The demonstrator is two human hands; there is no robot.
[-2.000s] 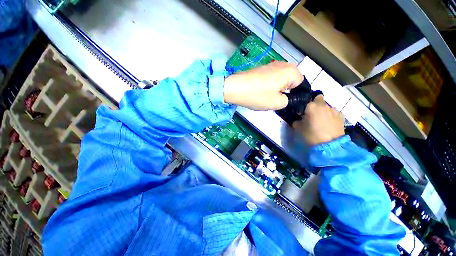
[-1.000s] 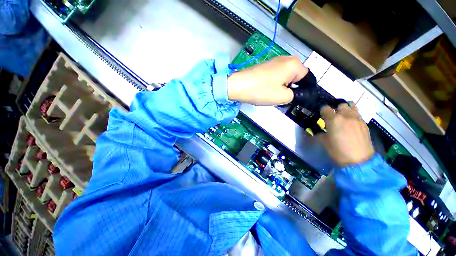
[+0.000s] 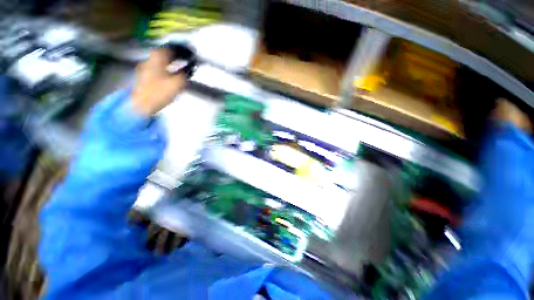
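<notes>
The view is strongly blurred. My left hand [image 3: 157, 82] is raised at the upper left, with black at its fingertips and a small pale spot there. I cannot tell finger covers from a held part. My right hand [image 3: 512, 115] is at the far right edge, beside the shelf, small and blurred; its fingers are not clear. Between and below the hands, one green circuit board [image 3: 241, 116] with pale and yellow parts lies on the far side of the line. Another green board [image 3: 229, 198] with dark, red and white parts lies nearer to me.
Beyond the boards stands a shelf with an open brown box [image 3: 304, 75] and a box with yellow parts [image 3: 418, 76]. More boards with a red part [image 3: 432, 208] lie at the right. Yellow items [image 3: 181, 22] are at the top left. Blue clothing shows at the left edge.
My hands have moved far apart: the left to the upper left, the right to the far right by the shelf. The view has shifted and blurred. The board with yellow parts now lies uncovered.
</notes>
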